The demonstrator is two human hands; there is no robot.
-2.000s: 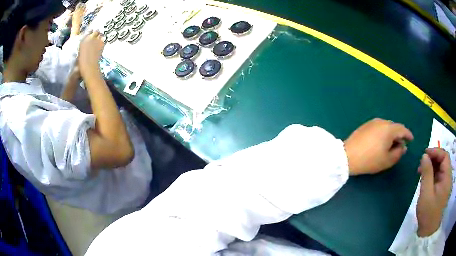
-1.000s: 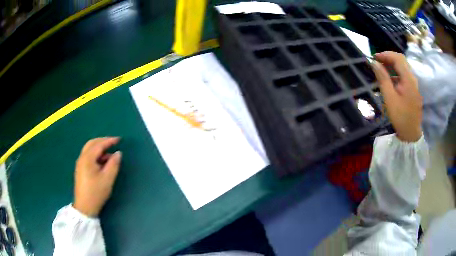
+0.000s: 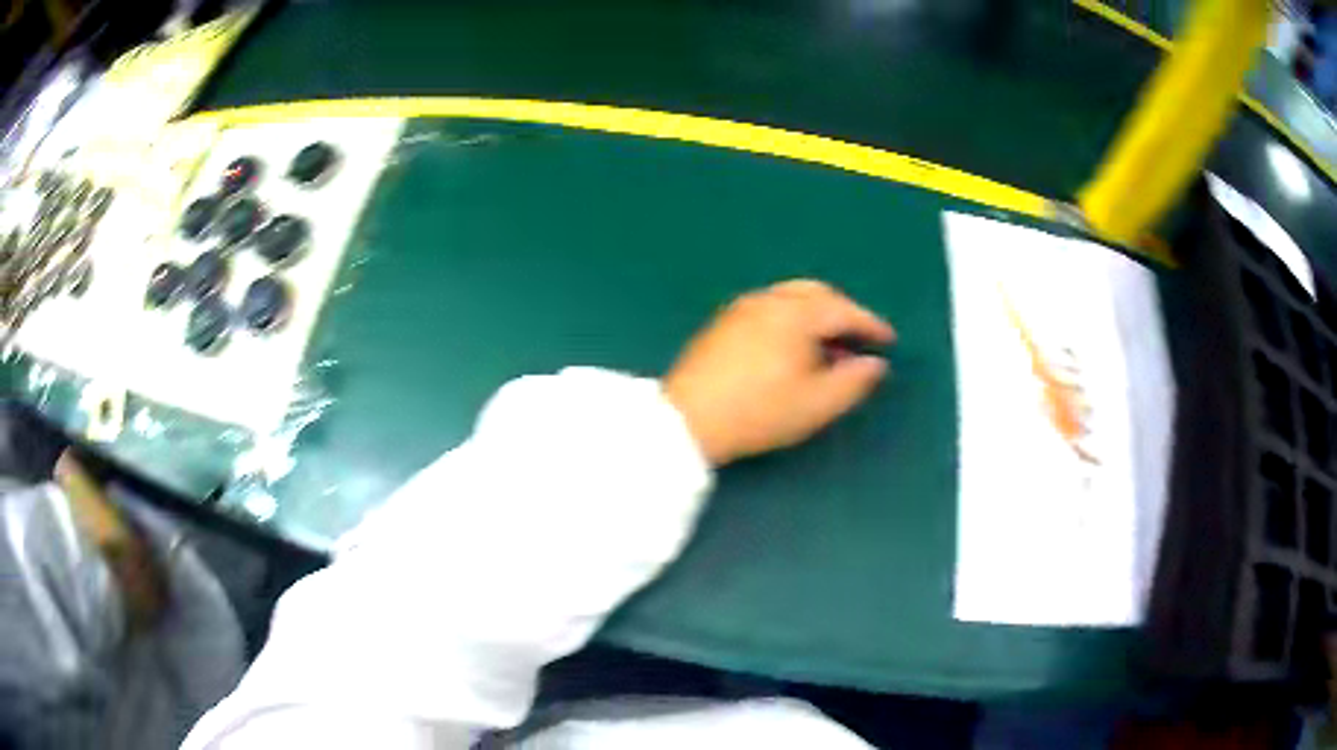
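Observation:
My left hand (image 3: 785, 369) is over the green mat, left of the white paper. Its fingers are curled, with a small gap between thumb and fingertips, and no item shows in it. My right hand cannot be made out; the view's right edge cuts off that side. The black foam tray (image 3: 1214, 484) stands at the right edge, partly cut off. An orange stick (image 3: 1051, 381) lies on the white paper (image 3: 1026, 564), with tiny blurred bits beside it. Several dark round watch units (image 3: 267, 303) lie on the pale mat (image 3: 345, 198) at the left.
Small metal pieces (image 3: 52, 242) lie in rows farther left. A neighbouring worker's arm and smock (image 3: 110, 586) show at lower left. A yellow post (image 3: 1173, 125) rises behind the paper. Yellow tape (image 3: 660, 135) runs along the mat's far edge.
The view swung right to the tray, then back left. My right hand, over the tray a second ago, has left the view. My left hand keeps its curled pose over the mat.

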